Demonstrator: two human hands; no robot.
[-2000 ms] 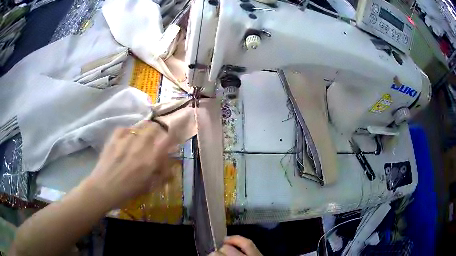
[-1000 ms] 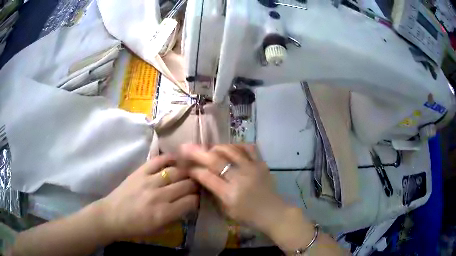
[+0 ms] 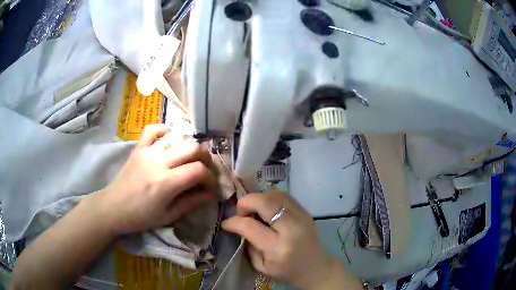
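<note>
The white sewing machine head [image 3: 271,73] stands over the cloth, and its presser foot [image 3: 219,145] is partly hidden by my left hand. My left hand [image 3: 164,181] is left of the foot, fingers bent onto the beige cloth [image 3: 198,224], which is bunched below it. My right hand [image 3: 277,235] is just below and right of the foot, thumb and fingers pinching the edge of the beige strip [image 3: 231,266] that runs toward me. The pale garment panel [image 3: 51,170] spreads to the left. My left fingertips are partly hidden.
Stacked beige strips [image 3: 390,198] with dark edges lie right of the needle area. A small dark tool [image 3: 437,209] lies beyond them. A cream tension dial [image 3: 329,119] projects from the head. A white tag [image 3: 158,65] hangs left. A control panel [image 3: 495,42] is upper right.
The view has moved closer to the machine. My left hand has moved up beside the foot. My right hand now pinches the strip's edge. The beige cloth is folded and bunched where it lay flatter.
</note>
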